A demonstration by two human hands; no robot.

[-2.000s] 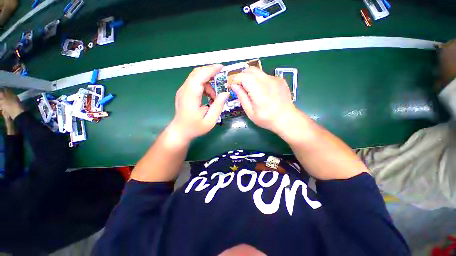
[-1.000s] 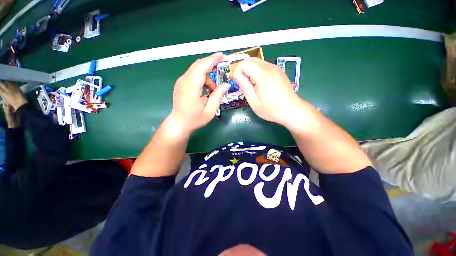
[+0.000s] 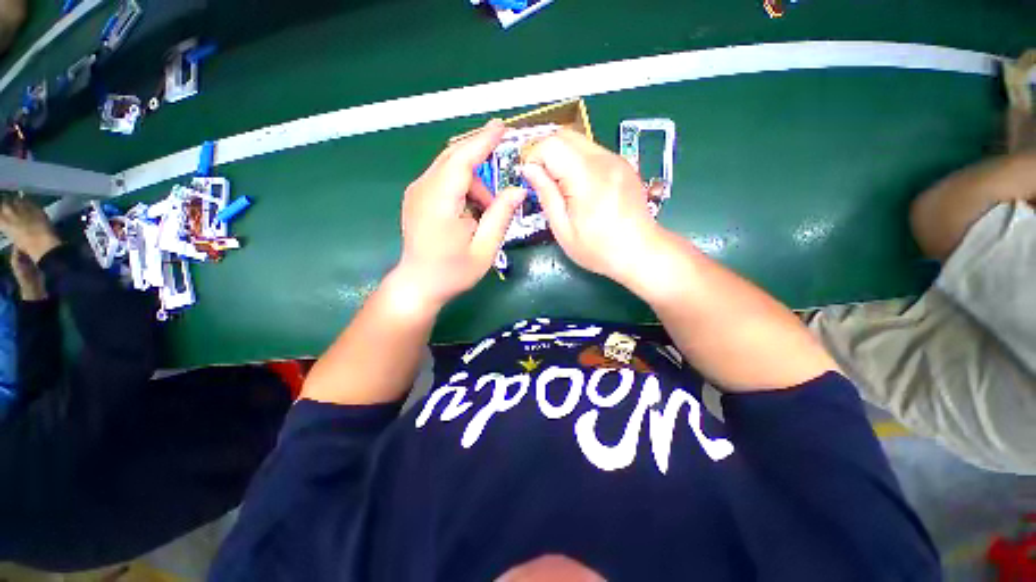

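Note:
My left hand point(image 3: 449, 222) holds a white housing point(image 3: 508, 171) between thumb and fingers, over the green bench. A green circuit board and a bit of bright blue battery cell point(image 3: 485, 173) show in and beside it. My right hand point(image 3: 591, 199) has its fingertips pinched together at the housing's right part; what they pinch is too small to tell. An open cardboard box point(image 3: 568, 115) stands just behind, partly hidden by my hands. Another white housing point(image 3: 669, 142) lies on the bench right of my right hand.
A heap of white frames with blue cells point(image 3: 145, 244) lies at left. A white rail point(image 3: 375, 116) divides the bench from the belt point(image 3: 636, 25), which carries several units. Another person's hands point(image 3: 25, 227) show at far left; another person's arm point(image 3: 966, 205) is at right.
The units on the belt have shifted left, and the view has shifted slightly. The neighbour's arm at right has come further into view. My hands keep nearly the same hold.

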